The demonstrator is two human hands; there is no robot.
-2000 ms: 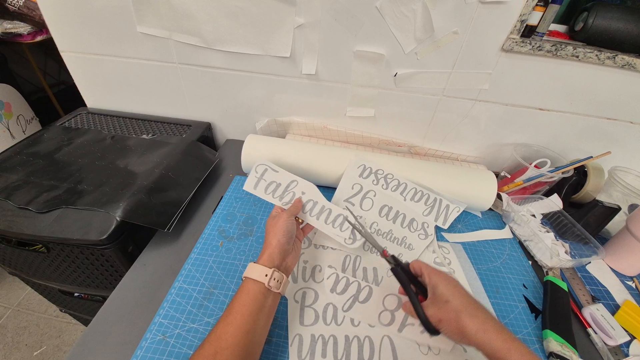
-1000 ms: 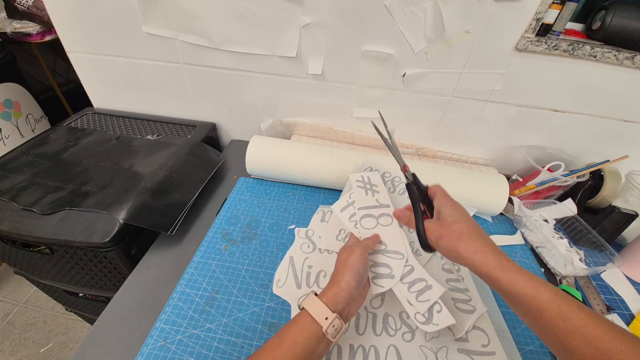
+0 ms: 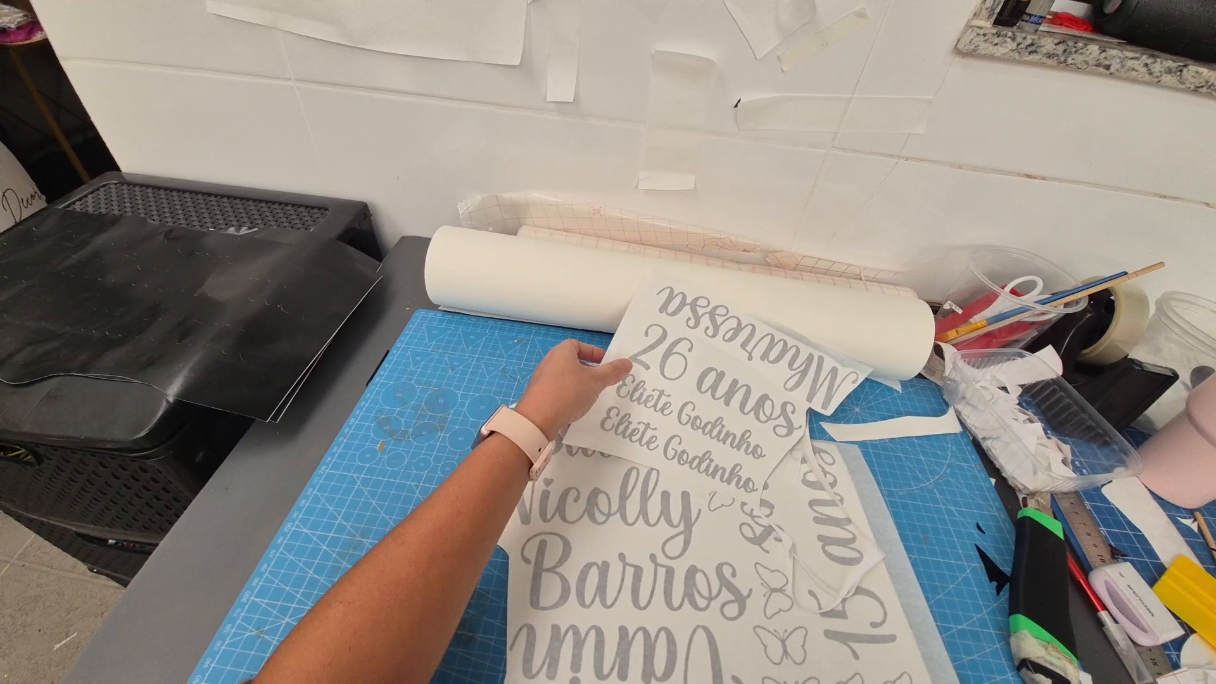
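My left hand point(image 3: 570, 382), with a pink watch band on the wrist, pinches the left edge of a white sheet point(image 3: 703, 394) with grey script lettering. That sheet lies over a larger lettered sheet point(image 3: 608, 541), which also bears grey butterfly outlines point(image 3: 781, 644). Both rest on a blue gridded cutting mat point(image 3: 380, 475). Another white piece with lettering point(image 3: 845, 532) lies at the right of the stack. My right hand and the scissors are out of view.
A thick white roll point(image 3: 665, 294) lies along the wall behind the mat. At right are a clear plastic tray of scraps point(image 3: 1092, 456), a black and green cutter point(image 3: 1042, 589), a metal ruler point(image 3: 1088, 532) and a yellow scraper point(image 3: 1187, 589). Black sheets point(image 3: 171, 294) lie on a dark bin at left.
The right hand and the scissors have left the view. The small sheet marked with a number that was in the hands is no longer seen there; the left hand now holds another sheet's edge.
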